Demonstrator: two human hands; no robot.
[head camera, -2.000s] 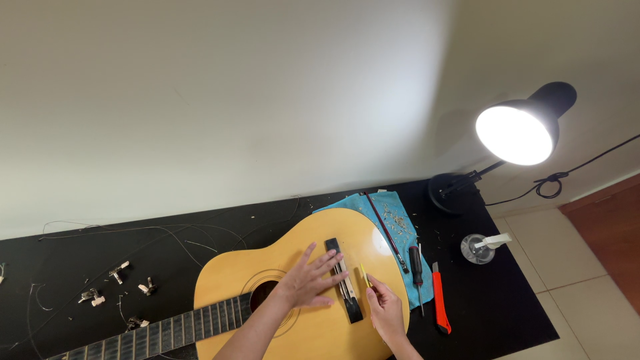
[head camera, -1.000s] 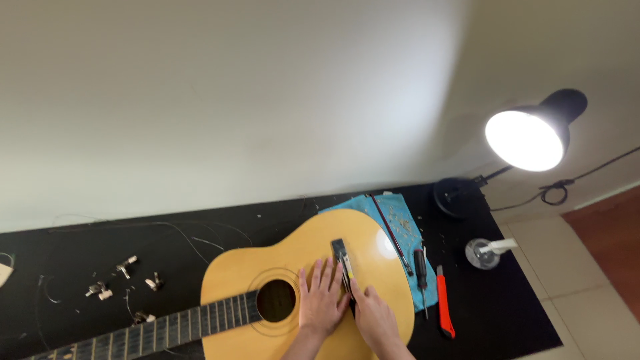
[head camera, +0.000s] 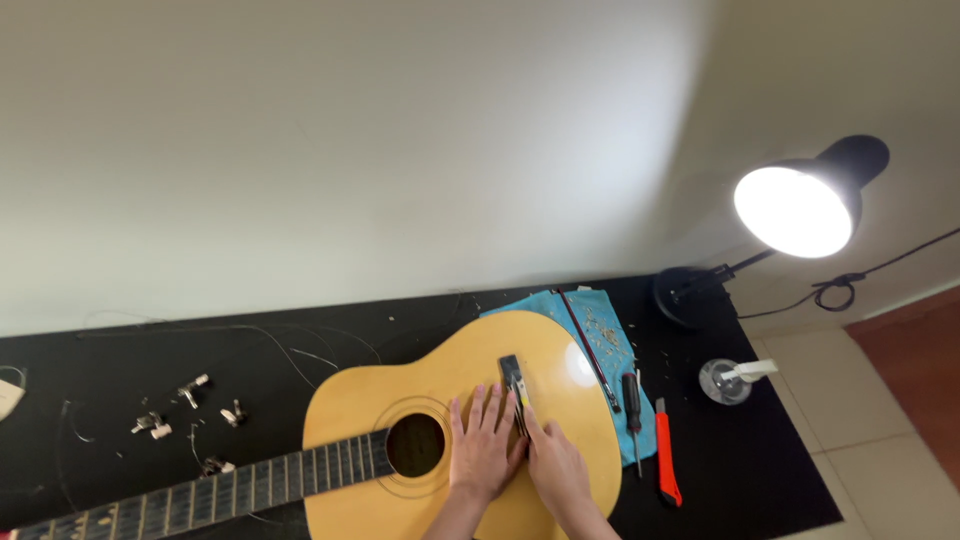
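An acoustic guitar (head camera: 420, 382) with a pale wooden top lies face up, its fretboard (head camera: 262, 484) running to the lower left. My left hand (head camera: 484, 446) rests flat on the top between the soundhole (head camera: 415, 445) and the dark bridge (head camera: 510, 367), fingers spread. At the bridge's right side, my right hand (head camera: 556, 465) grips a slim tool with a yellow part (head camera: 525, 397), index finger extended along it; its tip lies on the bridge. What the tool is cannot be told. No strings run over the soundhole.
A blue cloth (head camera: 600, 304) with scraps and a thin dark-red rod (head camera: 581, 334) lies under the guitar's edge. Right of it are a screwdriver (head camera: 631, 405), red utility knife (head camera: 666, 457), clear container (head camera: 724, 382) and lit desk lamp (head camera: 806, 202). Tuning machines (head camera: 154, 425) and loose strings lie left.
My right hand has moved left from the guitar top beside the bridge onto the bridge, with the tool in it. My left hand has shifted off the bridge, toward the soundhole side.
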